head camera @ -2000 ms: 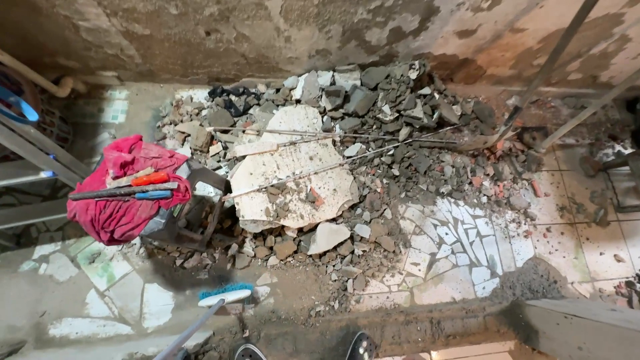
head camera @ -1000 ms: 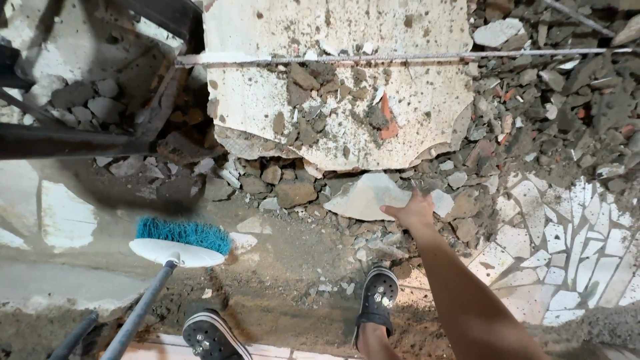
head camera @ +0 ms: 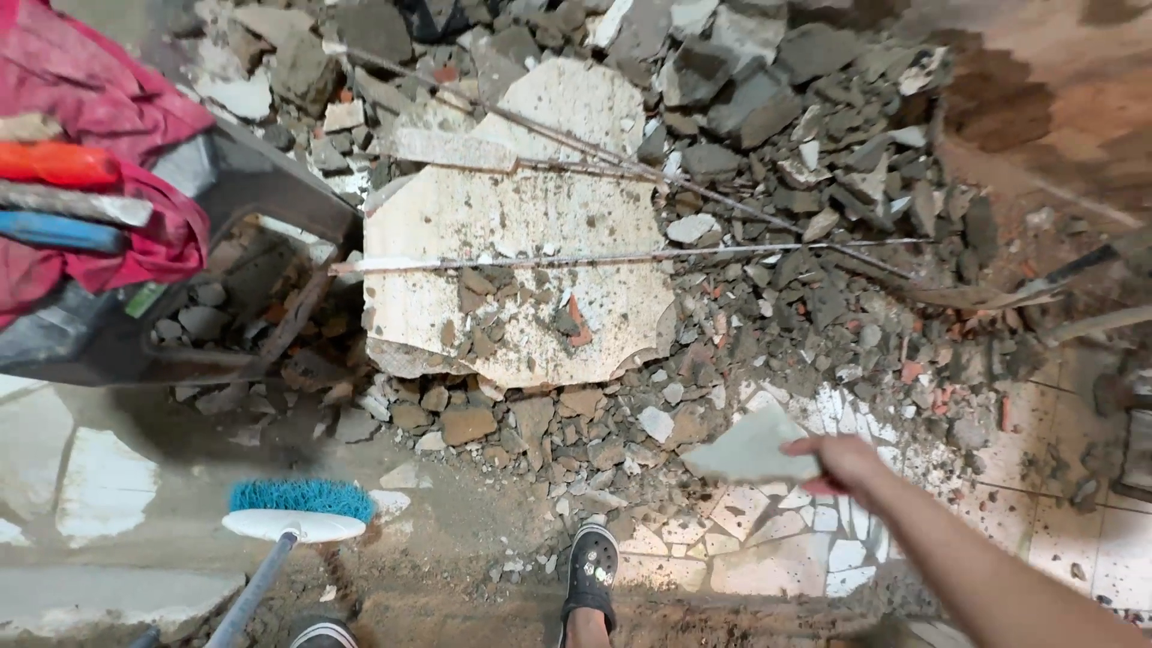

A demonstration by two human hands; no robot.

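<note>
A flat, pale, roughly triangular tile or plaster fragment [head camera: 754, 447] is pinched in my right hand [head camera: 837, 463], off the ground over the lower edge of the rubble heap [head camera: 558, 423]. Up and to its left, a large cream slab [head camera: 513, 216] lies on the heap, strewn with small debris and a reddish chip. A thin metal rod [head camera: 558, 261] crosses the slab, and a second rod [head camera: 720, 200] slants over its upper part. My left hand is outside the view.
A brush with blue bristles [head camera: 301, 498] on a grey pole lies lower left. Upper left, a pink cloth [head camera: 99, 81] with red- and blue-handled tools rests on a dark plastic object [head camera: 270, 171]. My clog-shod foot [head camera: 591, 567] stands near broken-tile mosaic floor [head camera: 765, 549].
My right hand, earlier touching the pale fragment at the foot of the slab, has lifted it and carried it to the right. The view has pulled back.
</note>
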